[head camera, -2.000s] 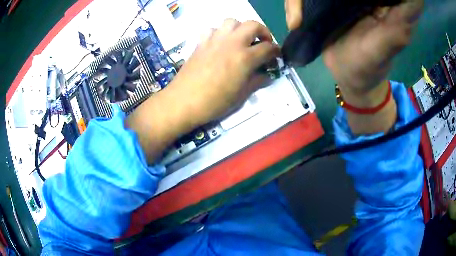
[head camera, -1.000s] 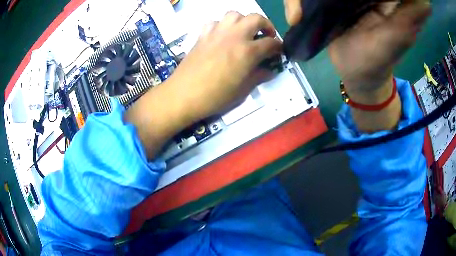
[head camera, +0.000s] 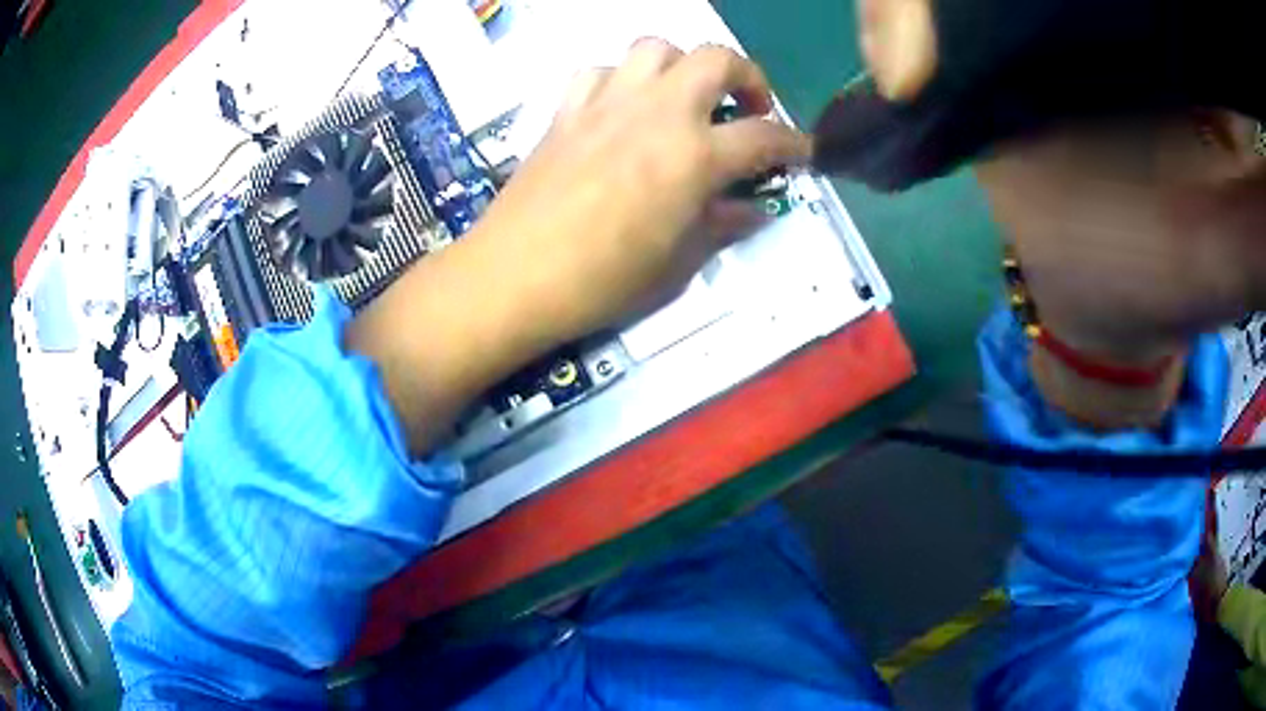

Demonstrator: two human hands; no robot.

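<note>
The white rear chassis panel [head camera: 757, 299] lies on an orange-red foam pad [head camera: 653, 465]. My left hand [head camera: 632, 181] rests over the panel's right part, fingers bent at a small green circuit board [head camera: 775, 204] near the panel edge. Whether the fingers grip the board is hidden. My right hand [head camera: 1111, 222], blurred, holds the black electric screwdriver [head camera: 1000, 84] at the upper right. The tool's tip end is blurred near my left fingertips, and no bit can be made out. The black CPU cooler fan [head camera: 326, 202] sits on metal fins on the blue motherboard [head camera: 431, 139].
The screwdriver's black cord [head camera: 1055, 456] runs across my right forearm. Another white panel with red edging [head camera: 1240, 521] is at the far right. Thin rods [head camera: 49, 611] lie on the green mat at the lower left. A speaker-like round part [head camera: 562, 372] sits near the panel's front edge.
My right hand and the screwdriver have moved right, slightly away from my left fingers. The cord has dropped lower. My left hand has stayed nearly in place.
</note>
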